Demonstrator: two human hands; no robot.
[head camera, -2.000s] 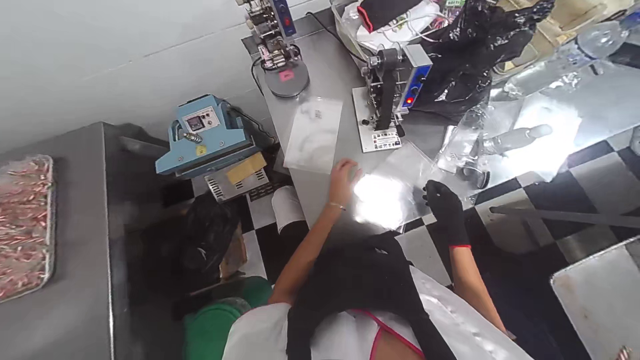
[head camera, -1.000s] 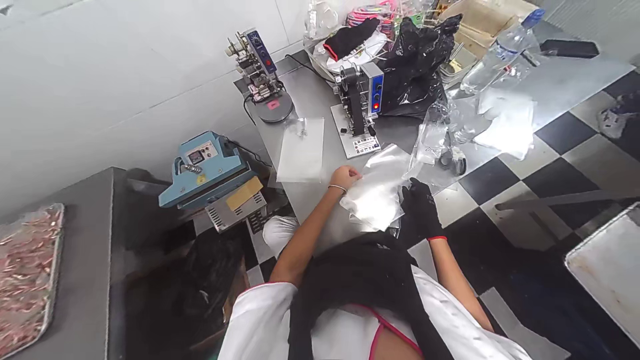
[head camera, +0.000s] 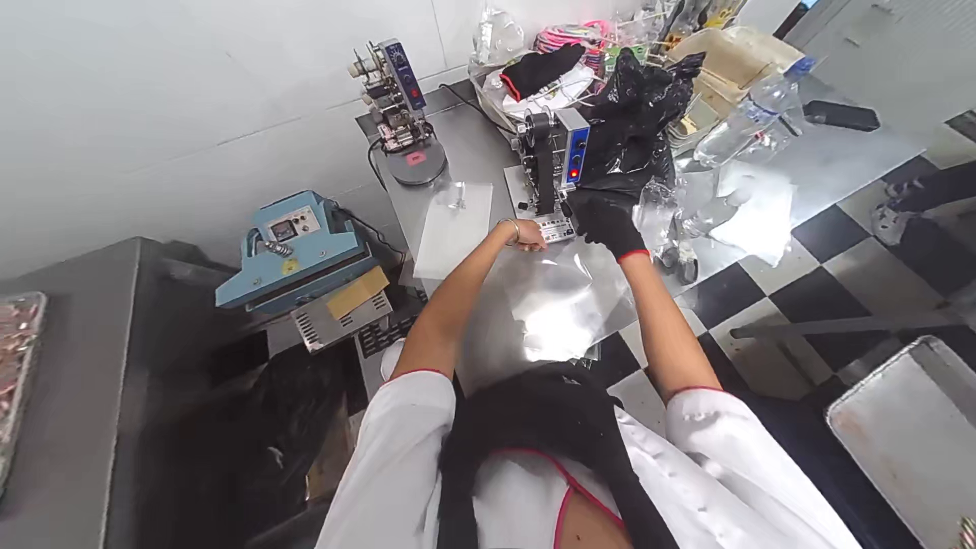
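Observation:
My left hand (head camera: 528, 235), bare with a bracelet at the wrist, lies at the front left edge of the base plate (head camera: 555, 228) of a hot-stamp coding machine (head camera: 573, 149). My right hand (head camera: 608, 223), in a black glove with a red cuff, is by the right side of this machine, near its small lever. Just in front of both hands a clear plastic bag (head camera: 563, 293) is spread on the steel table, reflecting light. Whether my fingers pinch its far edge cannot be made out. Left of my left hand lies a stack of clear bags (head camera: 457, 229).
A second coding machine (head camera: 404, 114) with a round base stands back left. Black plastic bag (head camera: 637, 122), water bottles (head camera: 751, 114) and a phone (head camera: 841, 115) are at the right. A blue sealing machine (head camera: 293, 248) stands at left, metal trays (head camera: 915, 435) at the sides.
Both hands have moved forward to the near coding machine. The clear bag, held up in front of me one second ago, now lies spread just before the machine's base. The view has shifted.

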